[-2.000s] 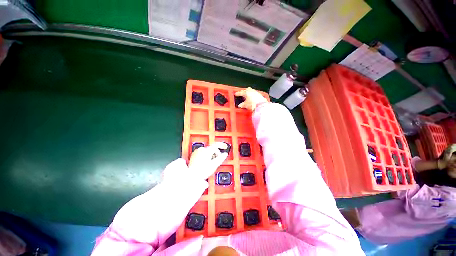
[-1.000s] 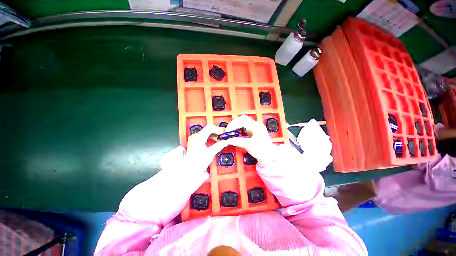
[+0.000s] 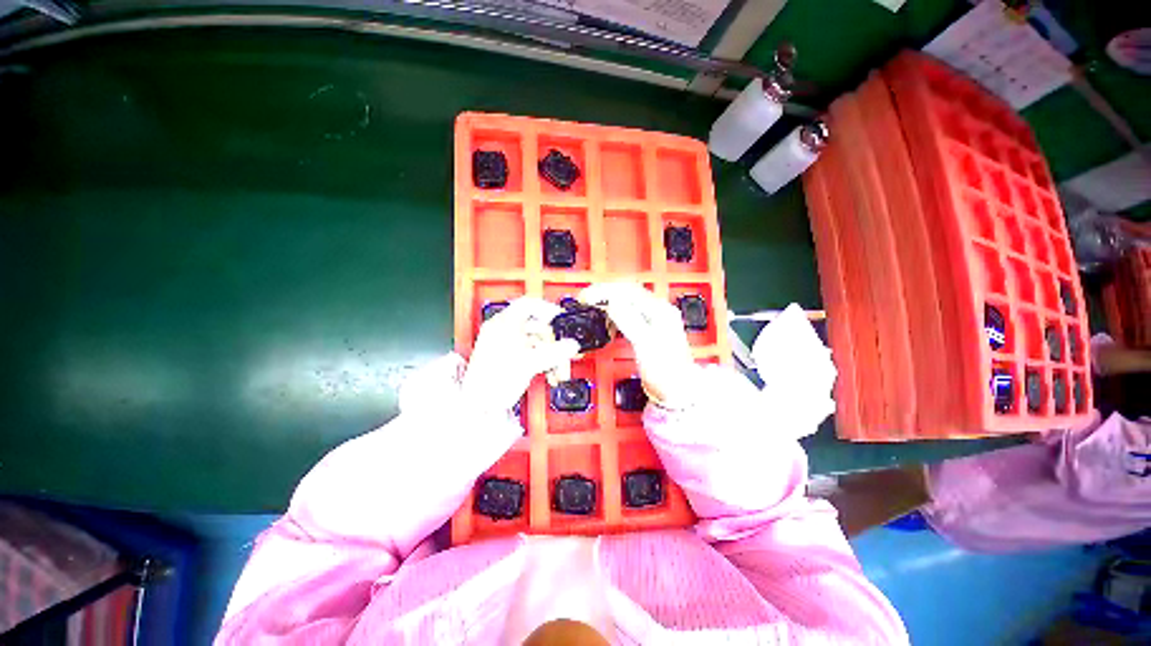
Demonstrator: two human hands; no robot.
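Note:
A black squarish watch case [image 3: 581, 329] is held above the middle of the orange-red compartment tray [image 3: 463, 240], its broad face towards me. My left hand [image 3: 515, 353] grips its left side and my right hand [image 3: 644, 334] its upper right side. Both hands are bright and washed out, so finger detail is hard to tell. Several black cases lie in the tray's square pockets, one of them [image 3: 559, 169] turned askew. Some pockets in the upper rows are empty. My hands and sleeves hide part of the middle rows.
A white crumpled cloth [image 3: 795, 372] lies right of the tray, beside a slim stick. Two white bottles [image 3: 747, 120] with dark tops stand behind it. A thick stack of orange-red trays [image 3: 871, 252] is at the right. Another person's pink sleeve [image 3: 1010, 486] shows at the far right.
A case left the top row's third pocket. The case between my hands was edge-on one second ago and now shows its broad face. My right hand came back from the tray's far end.

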